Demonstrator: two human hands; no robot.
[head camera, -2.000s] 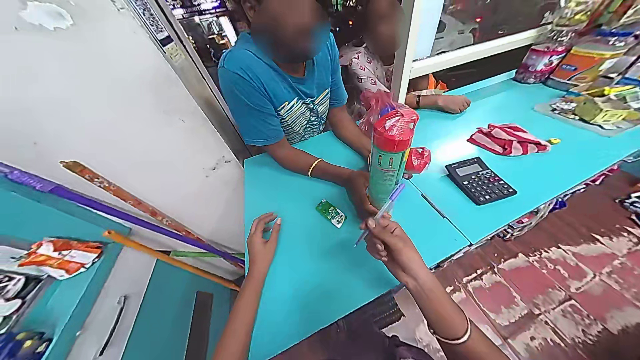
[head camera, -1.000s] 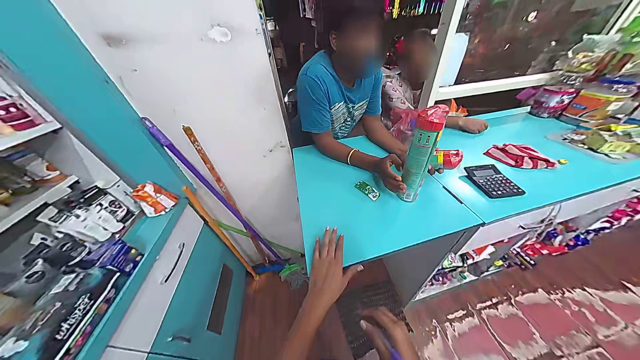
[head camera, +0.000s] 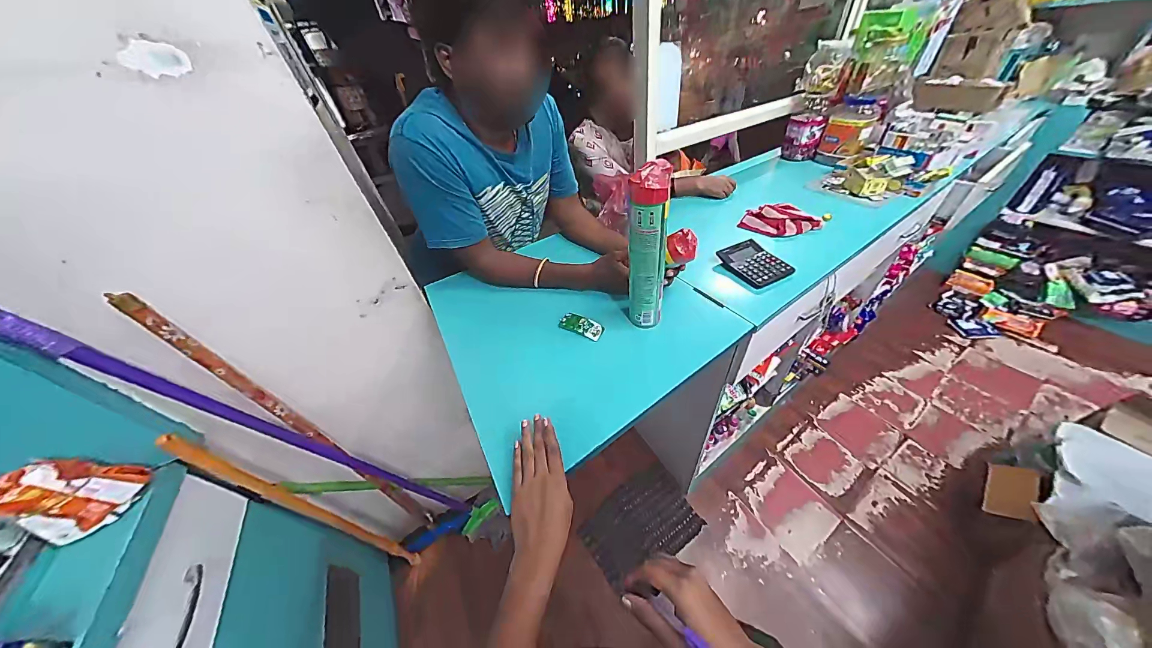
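My left hand (head camera: 542, 481) lies flat, fingers extended, on the near corner of the turquoise counter (head camera: 540, 378), holding nothing. Low at the bottom, off the counter, my right hand (head camera: 675, 598) is curled around a purple pen (head camera: 695, 637), which is partly hidden. Farther back on the counter is a small green packet (head camera: 581, 326). Beside it a tall green spray can (head camera: 646, 247) with a red wrapped cap stands upright, with a person's hand (head camera: 614, 272) at it. A second red-topped item (head camera: 681, 247) is partly behind the can.
A black calculator (head camera: 755, 264) and a red-and-white striped cloth (head camera: 779, 220) lie on the right counter section. Broom handles (head camera: 270, 477) lean at the left wall. A dark mat (head camera: 641, 522) covers some floor. A cardboard box (head camera: 1012, 491) and plastic bags stand at right. Two people are across the counter.
My right hand with the pen has left the spot by the can and is now low, off the counter. The can, earlier held tilted, now stands upright on the counter. The view has shifted.
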